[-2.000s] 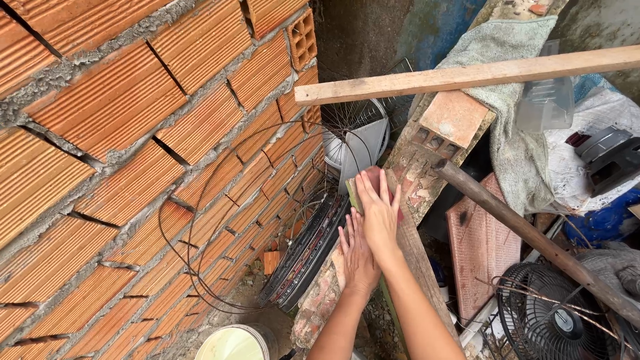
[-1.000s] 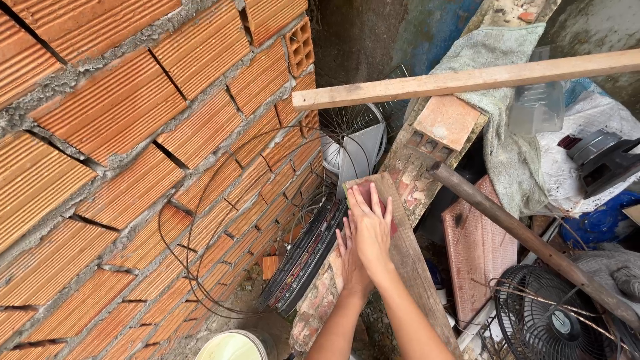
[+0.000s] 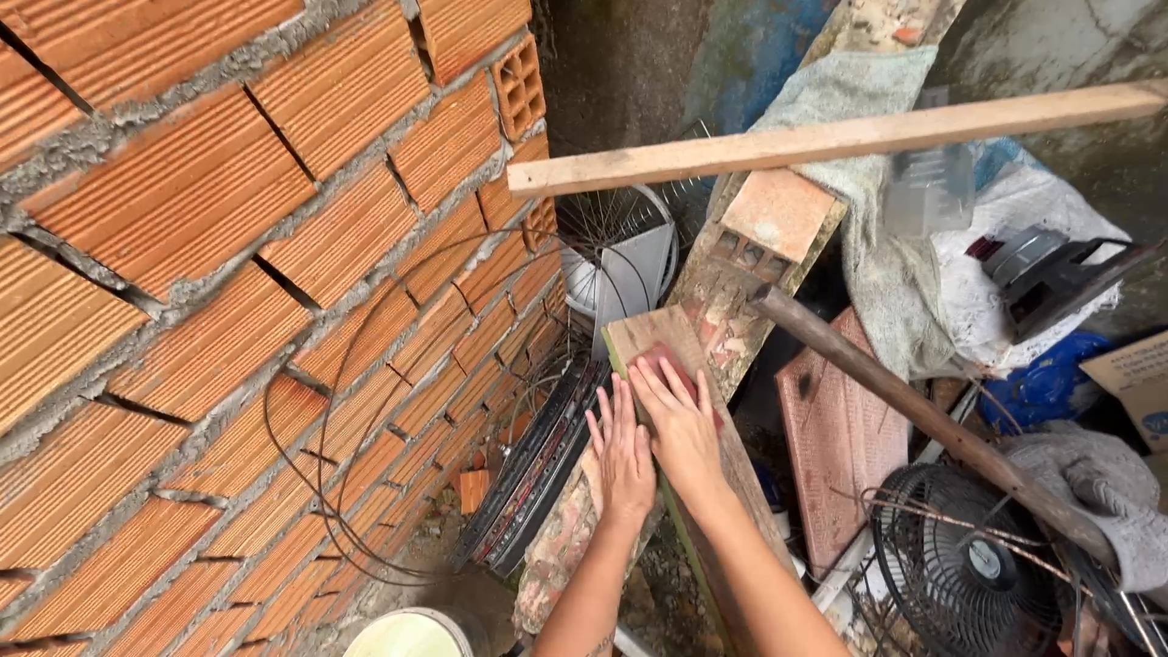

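Note:
A wooden board with a greenish edge slants down from the middle of the head view, over a rough masonry ledge. Under my right hand lies a flat reddish sheet, likely sandpaper, pressed on the board's face; only its edges show around my fingers. My left hand is at the board's left edge, beside my right hand, fingers stretched out and partly curved. Whether my left hand grips the edge is not plain.
An unplastered hollow-brick wall fills the left. A long wood batten crosses above the hands. Wire loops hang by the wall. A bucket stands below. Right are a wooden pole, a cloth and a fan.
Over the past two seconds my right hand has shifted across the board's face, and more of the board's upper end shows. My left hand has moved toward the board's left edge.

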